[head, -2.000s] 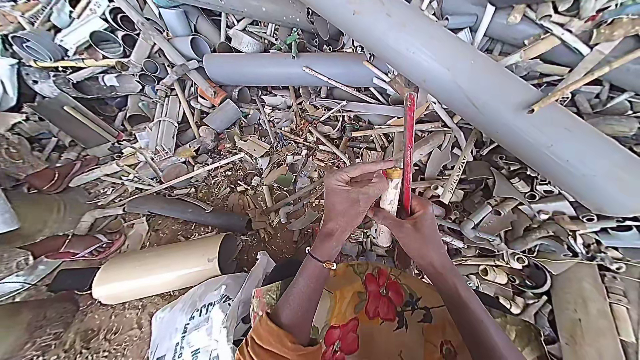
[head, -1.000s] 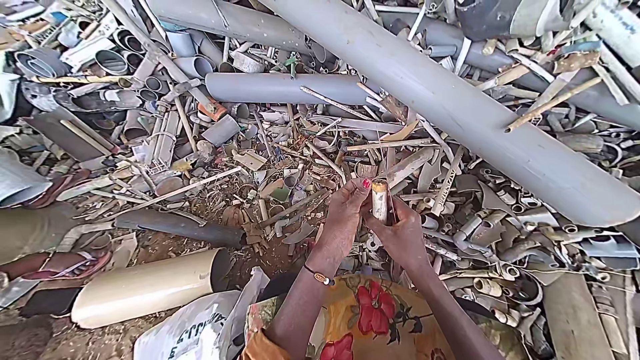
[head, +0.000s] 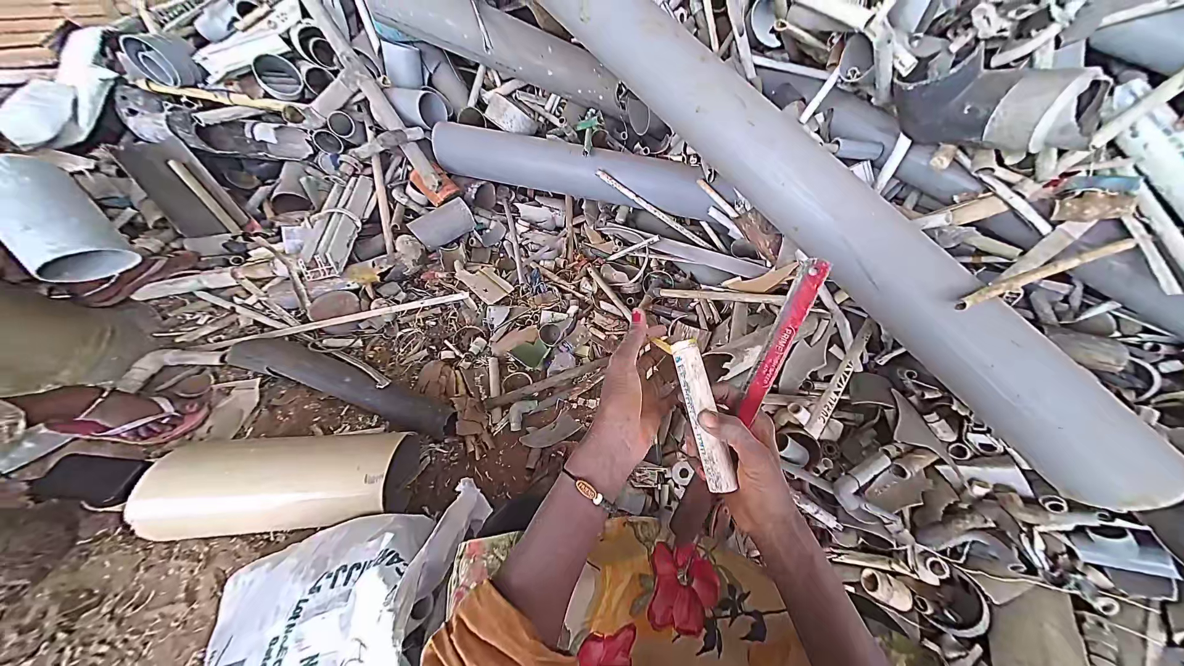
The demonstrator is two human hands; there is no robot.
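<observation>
My right hand (head: 754, 462) grips a short white plastic pipe piece (head: 703, 416) that bears printed writing. The same hand also holds a red hacksaw blade or similar flat red strip (head: 784, 342), which points up and away. At the pipe's upper end is a bit of yellow material (head: 668, 346). Beside that end is my left hand (head: 629, 398), fingers raised; whether they hold the yellow bit cannot be told. Both hands are above my flower-patterned cloth.
A long grey pipe (head: 879, 259) slants across the scrap heap, with a shorter grey pipe (head: 573, 171) behind it. At the left lie a beige pipe (head: 268, 481), a dark pipe (head: 342, 384) and another person's sandalled foot (head: 129, 412). A white sack (head: 314, 592) stands near my lap.
The red strip, mostly hidden a second ago, shows again in my right hand, tilted to the right. My left hand has moved off the pipe piece's side toward its upper end.
</observation>
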